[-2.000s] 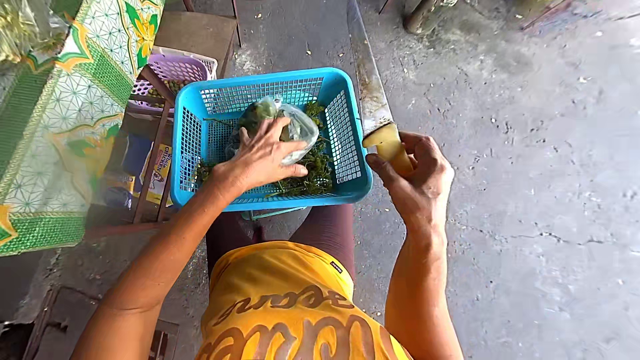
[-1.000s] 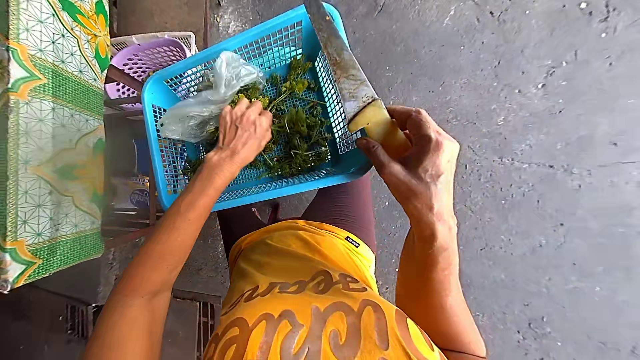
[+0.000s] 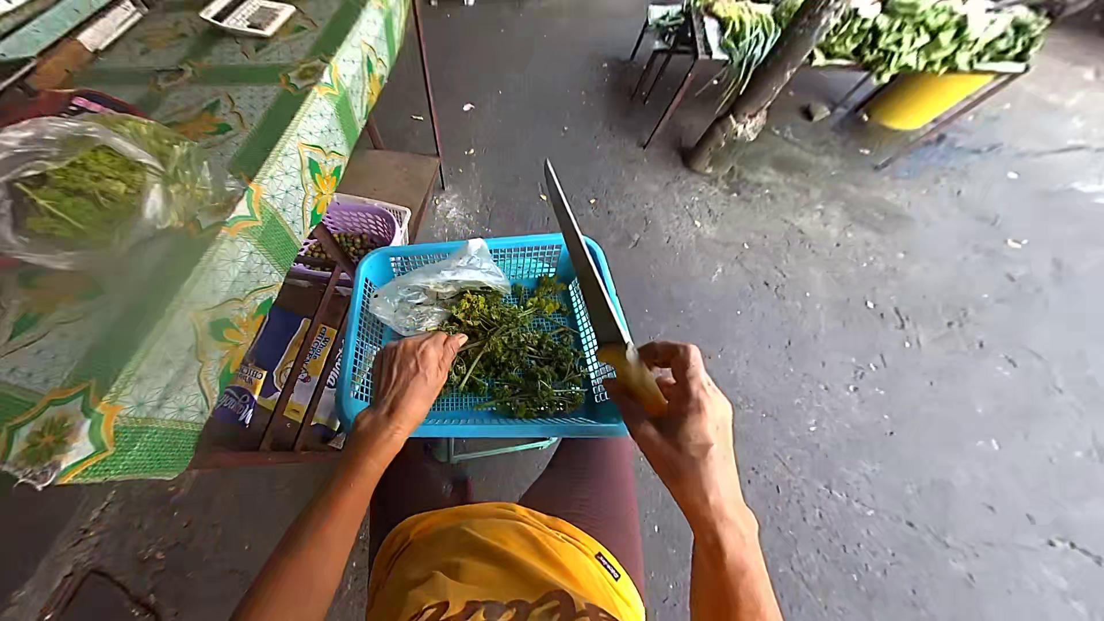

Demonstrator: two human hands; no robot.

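A blue plastic basket (image 3: pixel 483 427) rests over my thighs, with leafy green herbs (image 3: pixel 526 362) spread inside. A crumpled clear plastic bag (image 3: pixel 440 289) lies in its upper left part. My left hand (image 3: pixel 416 373) is at the left end of the herbs, fingers curled around stems near the bag; the fingertips are partly hidden. In my right hand (image 3: pixel 681 405), at the basket's right edge, is a large knife (image 3: pixel 586 267), held by its yellowish handle. Its long dark blade points up and away, across the basket's right rim.
At left stands a table with a green patterned tablecloth (image 3: pixel 293 181), bearing a plastic bag of greens (image 3: pixel 86 190). Below are a purple basket (image 3: pixel 366 220) of small round produce and a printed carton (image 3: pixel 289 366). A tree trunk (image 3: pixel 768 78) and a stand of leafy vegetables (image 3: pixel 940 39) are ahead.
The plastic bag, under my left hand two seconds ago, now lies beside it, and my left hand is on the herbs. The knife stays in my right hand. The view has shifted, showing more ahead.
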